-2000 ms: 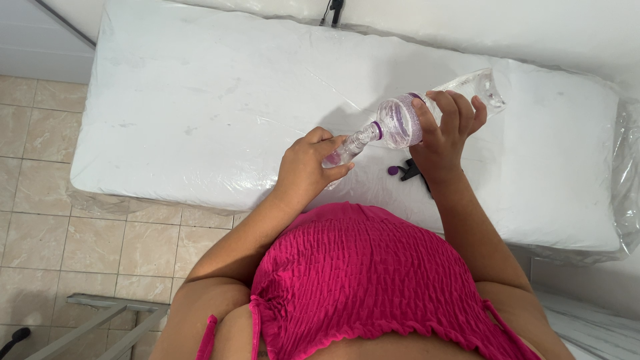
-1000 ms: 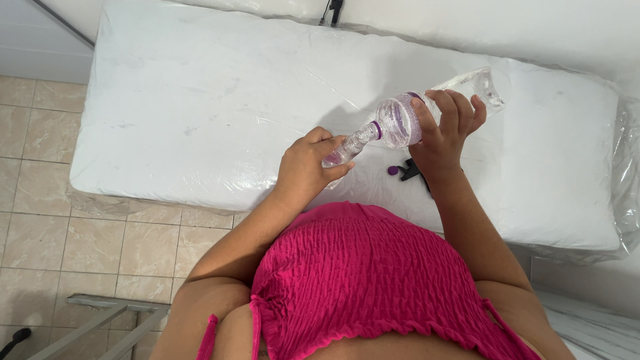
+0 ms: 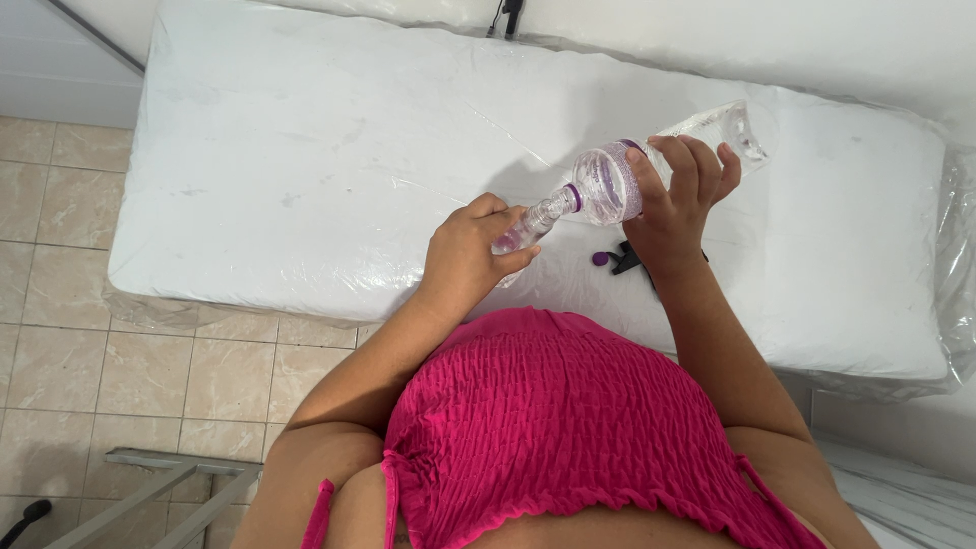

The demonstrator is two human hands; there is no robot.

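A clear plastic bottle with purple bands slants over the white surface, its base up to the right and its narrow neck down to the left. My right hand is wrapped around its middle. My left hand holds a small clear container with something pinkish-purple in it, right at the bottle's ribbed narrow end. Whether the two pieces are joined or only touching I cannot tell. Beneath my right wrist lies a black object, partly hidden, with a small purple ball beside it.
A white padded surface wrapped in clear plastic spans the view. At its far edge a black stand part rises by the wall. Lower left, over the tiled floor, are a grey metal frame and a black rounded item.
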